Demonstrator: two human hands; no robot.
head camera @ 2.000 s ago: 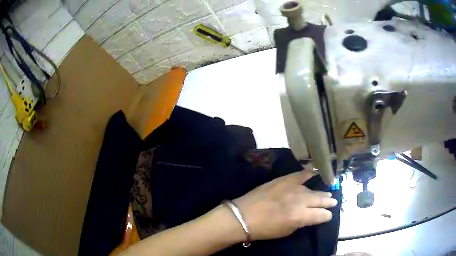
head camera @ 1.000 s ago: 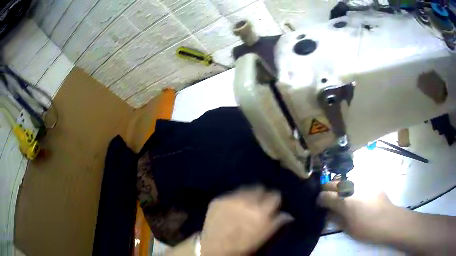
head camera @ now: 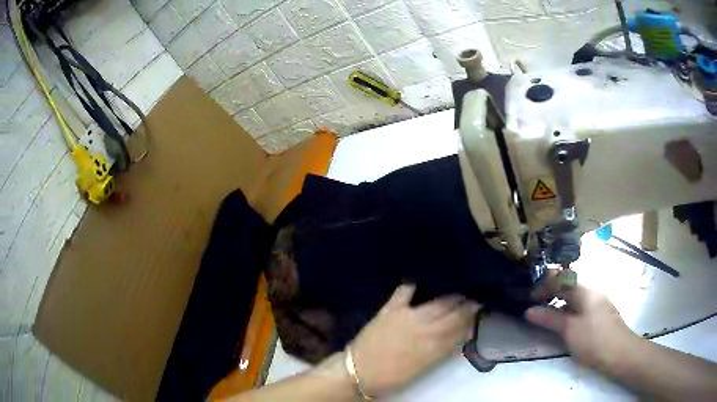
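The dark garment (head camera: 409,228) lies on the white table and runs under the head of the sewing machine (head camera: 613,141). A brown-black patterned lining (head camera: 303,318) shows at its left edge. My left hand (head camera: 421,338) lies on the garment's front edge, fingers towards the needle area; whether it grips cloth cannot be told. My right hand (head camera: 586,318) is just right of the needle area (head camera: 538,271), thumb and fingers pinching the garment's edge. The fingertips are partly hidden beside the presser area. A long dark strip (head camera: 216,298) lies on the cardboard at the left.
Cardboard (head camera: 141,228) with an orange strip (head camera: 255,345) stands left of the garment. A yellow-handled screwdriver (head camera: 376,88) lies by the brick-pattern wall. Dark tweezers (head camera: 645,255) lie right of the needle. A yellow plug (head camera: 93,174) hangs at the left. A blue spool (head camera: 659,33) tops the machine.
My right hand has come in from the right to the cloth at the needle. My left hand has moved back from the needle area. The garment has shifted, uncovering the machine bed's front edge.
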